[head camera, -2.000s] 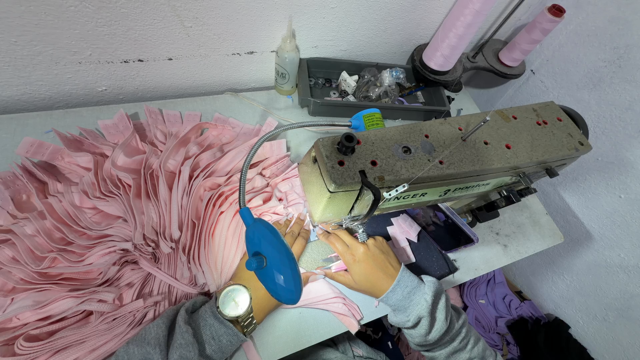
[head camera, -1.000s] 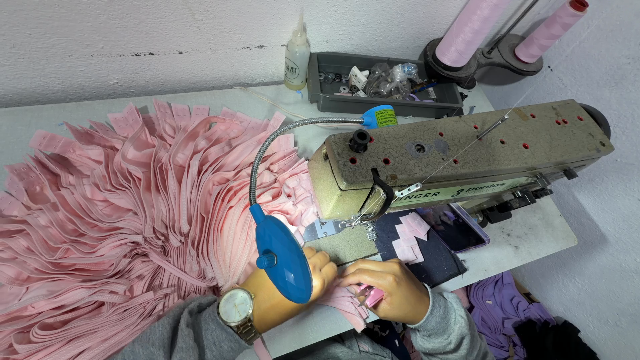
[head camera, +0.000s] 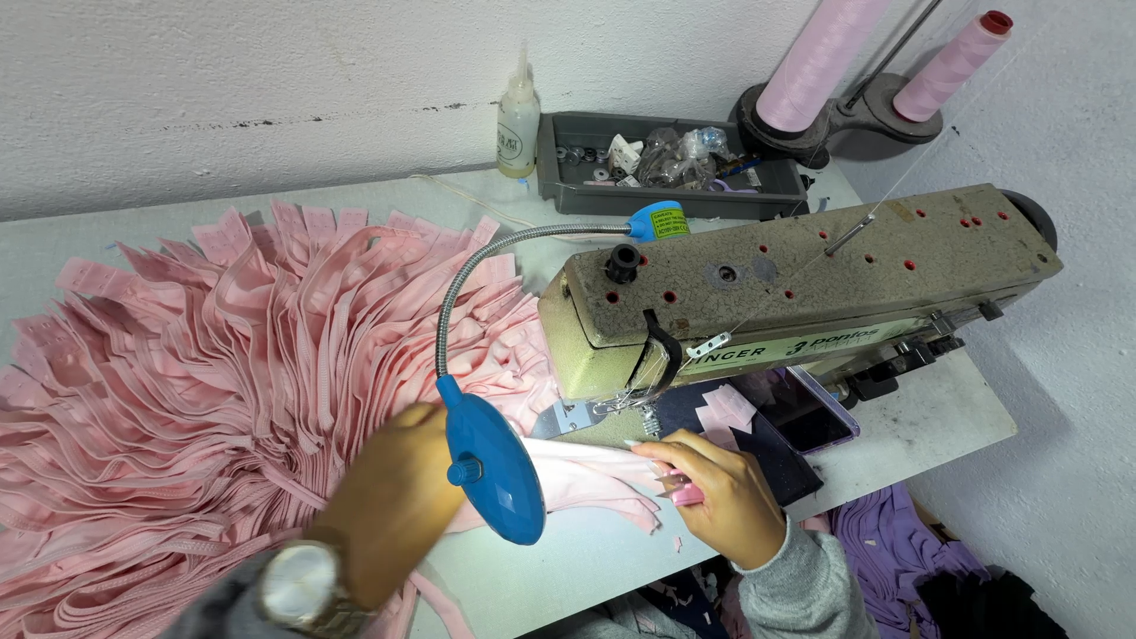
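Note:
A large heap of pink fabric strips (head camera: 293, 373) spreads left of a Singer sewing machine (head camera: 781, 275). My left hand (head camera: 399, 479), with a watch at its wrist, is blurred over the heap; the blue lamp head hides its fingertips, so its hold cannot be told. In my right hand (head camera: 719, 497) is a small pink-handled thread snipper (head camera: 683, 493), and its thumb and finger meet the edge of a pale pink fabric piece (head camera: 586, 475). That piece lies in front of the needle area. Small pink fabric scraps (head camera: 728, 410) lie just beyond my right hand.
A blue gooseneck lamp (head camera: 497, 461) arches over the work. Behind stand a glue-type squeeze bottle (head camera: 517, 129), a grey tray (head camera: 674, 200) of small parts and pink thread cones (head camera: 821, 67). A phone (head camera: 799, 408) lies beneath the machine arm. Purple fabric (head camera: 887, 550) sits below the table edge.
My left hand has moved left, away from the needle area, onto the heap. My right hand has moved off the needle area, toward the table's front edge.

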